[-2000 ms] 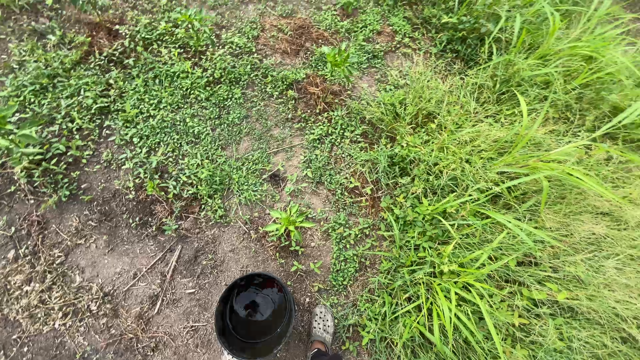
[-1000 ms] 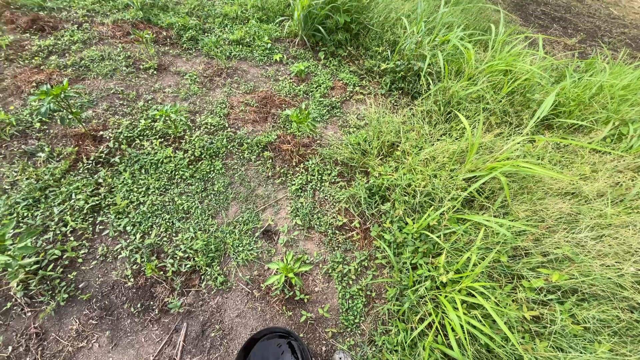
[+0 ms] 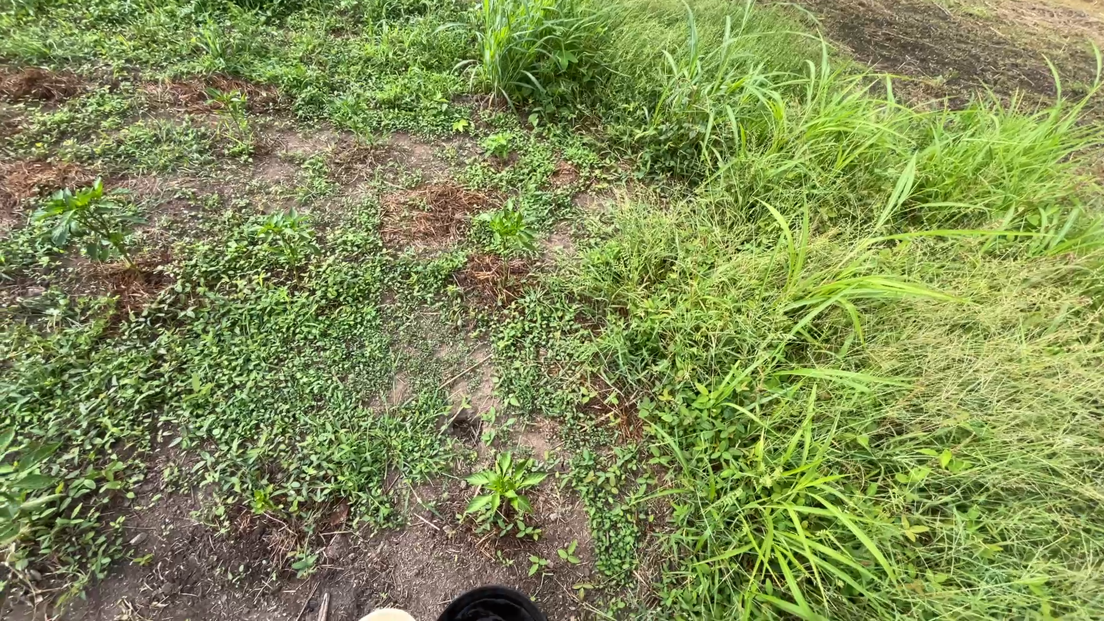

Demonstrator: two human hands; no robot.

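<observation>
Only the upper rim of a black bucket (image 3: 492, 602) shows at the bottom edge of the head view; its inside looks dark. Touching or close to its left side is a small pale rounded thing (image 3: 387, 615), cut off by the frame; what it is I cannot tell. Just beyond the bucket a young leafy plant (image 3: 504, 490) grows from bare soil. Neither my left hand nor my right hand can be made out, so whether one holds the bucket is hidden.
Low green weeds (image 3: 285, 371) cover much of the ground ahead and left. More young plants (image 3: 86, 216) stand among patches of brown dry mulch (image 3: 435, 211). Tall grass (image 3: 819, 492) fills the right side. Dark bare soil (image 3: 940, 47) lies at the top right.
The view has tilted up, so the bucket now shows only at the bottom edge. The clog-shod foot seen beside it two seconds ago is out of view.
</observation>
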